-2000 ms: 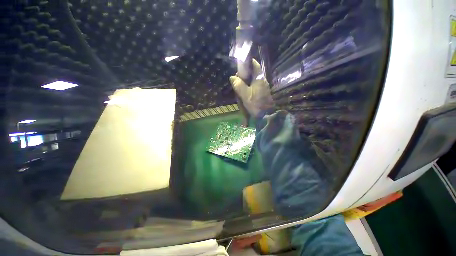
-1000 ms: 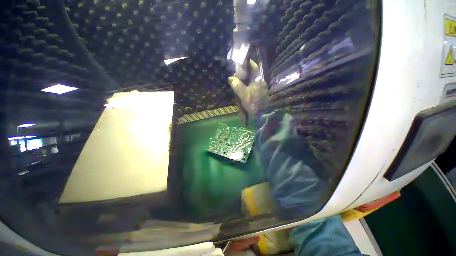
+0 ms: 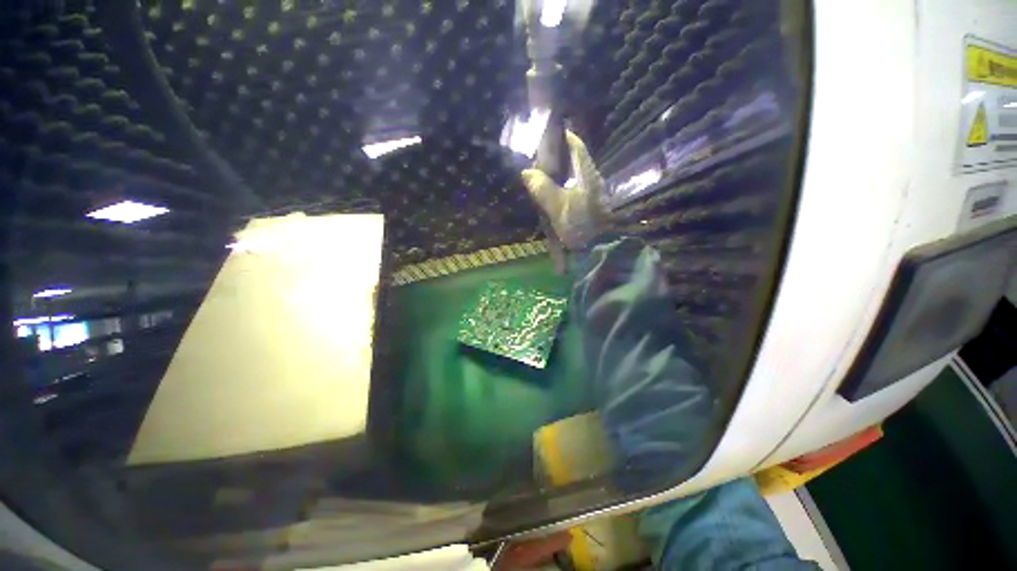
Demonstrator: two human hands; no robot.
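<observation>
A green circuit board [image 3: 513, 325] with silvery points lies tilted over the green mat [image 3: 446, 418], behind the booth window. My right hand [image 3: 571, 203], in a pale glove, is beyond the board with its thumb and fingers around a pale grey upright cylinder [image 3: 548, 151]. Window glare partly hides the grip. My blue right sleeve [image 3: 647, 346] passes right of the board. My left hand is not in view.
A large cream panel [image 3: 273, 346] stands left of the mat. Dark bumpy foam [image 3: 301, 100] lines the booth. A white housing [image 3: 864, 145] with a dark display [image 3: 931, 307] is at right. Yellow-and-white padding [image 3: 571, 448] and white cloth [image 3: 429, 560] are at the front.
The view has shifted slightly, so the booth rim and display sit further left. My right hand has moved slightly right relative to the board. The board stays at the same place over the mat.
</observation>
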